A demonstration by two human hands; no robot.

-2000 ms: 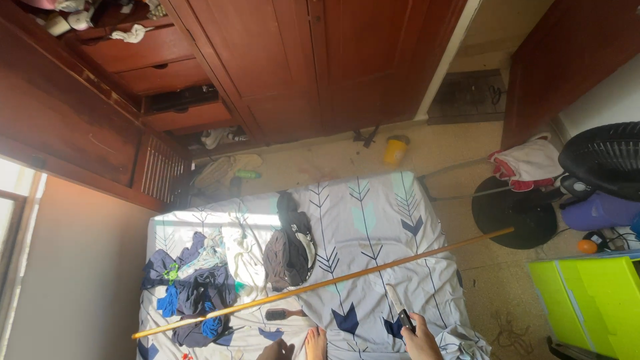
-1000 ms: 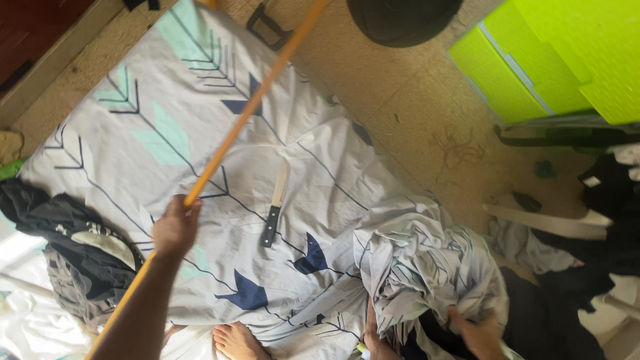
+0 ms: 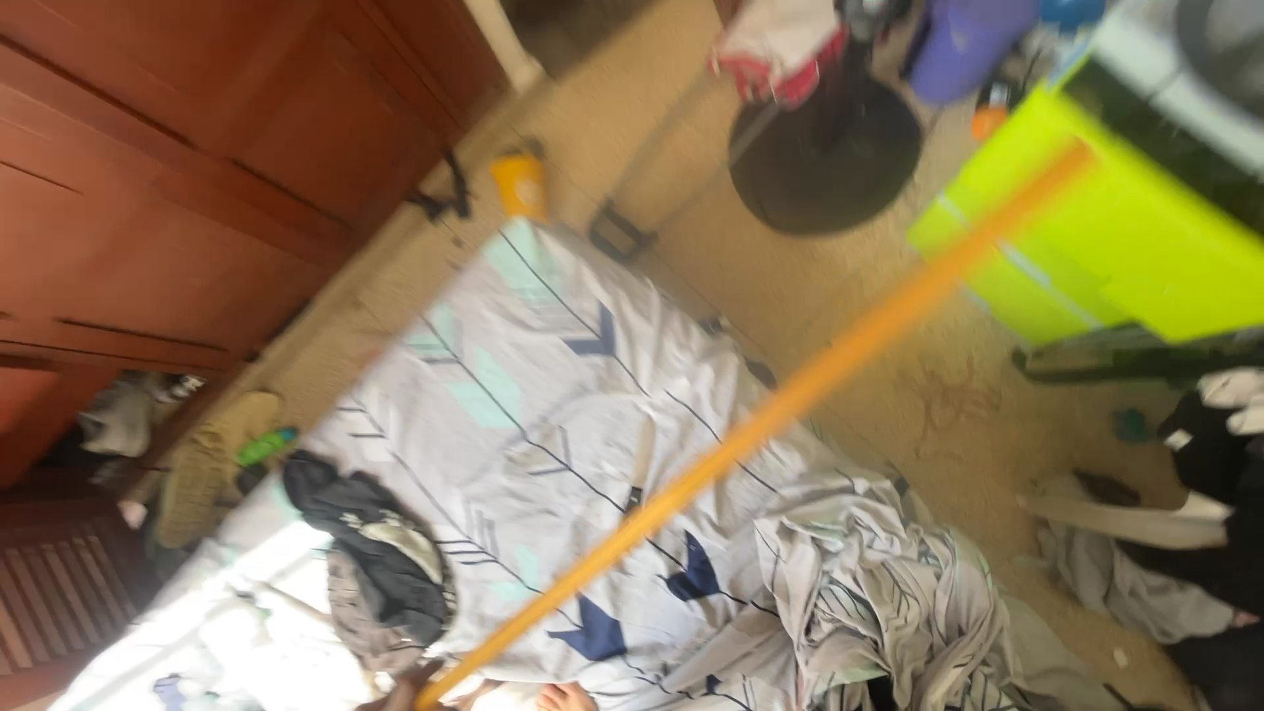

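My left hand, cut off by the bottom edge, is closed around the lower end of a long wooden stick. The stick slants up to the right above the bed, its far end in front of a lime-green plastic drawer unit. Behind the stick, a knife lies on the patterned bed sheet; part of its dark handle is hidden. A bunched part of the sheet lies at the lower right. Black and grey clothing rests left of the stick. My right hand is out of view.
A bare foot shows at the bottom edge. Beyond the bed are a yellow container, a round black base and red-brown wooden cabinets. More clothing hangs or lies at the right.
Two seconds ago the stick lay across the bed and the knife was in my right hand. Now my left hand holds the stick raised and the knife lies on the sheet. The view has swung.
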